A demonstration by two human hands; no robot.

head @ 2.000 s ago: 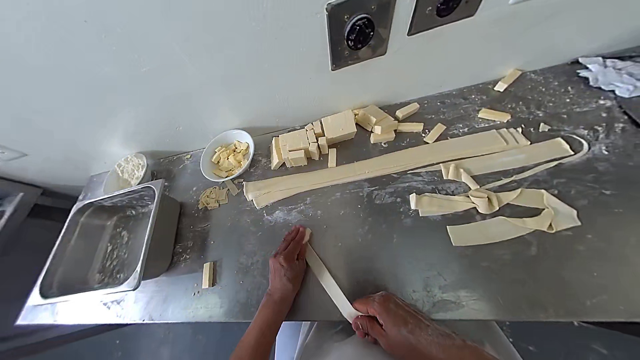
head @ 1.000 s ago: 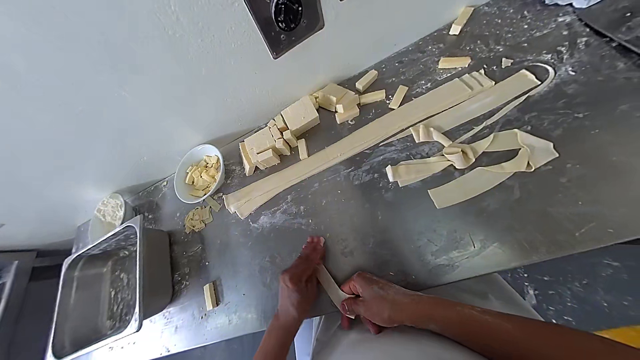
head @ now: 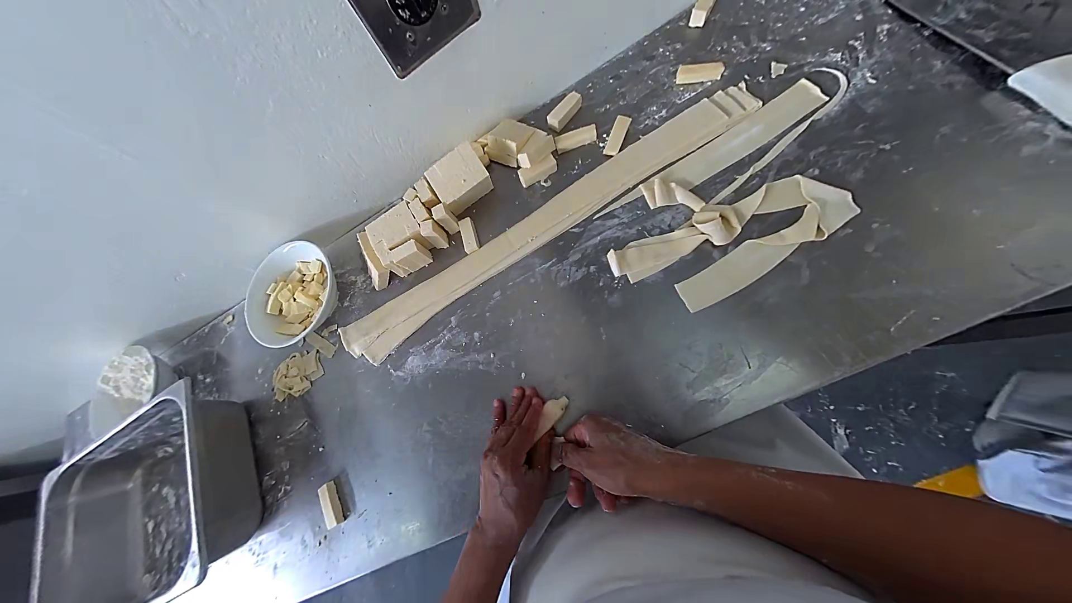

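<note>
My left hand (head: 515, 469) lies over a short piece of dough (head: 553, 414) at the near edge of the steel table, its tip showing past the fingers. My right hand (head: 615, 461) is beside it, fingers curled and pinching the near end of that dough. Farther up, long flat dough strips (head: 536, 230) lie stretched diagonally, with a tangled, knotted dough strip (head: 718, 224) to their right. Pale blocks and sticks, apparently cheese (head: 459, 177), lie along the wall. A single pale stick (head: 331, 505) lies at the lower left.
A white bowl (head: 291, 293) of small pale pieces stands near the wall, with dough scraps (head: 297, 375) beside it. A container of flour (head: 127, 374) and a deep steel pan (head: 197, 486) stand at the left. A wall outlet (head: 413, 33) is above.
The strip between my hands showed long, then shorter; now it is mostly covered by my hands, which are closer together. The view has tilted.
</note>
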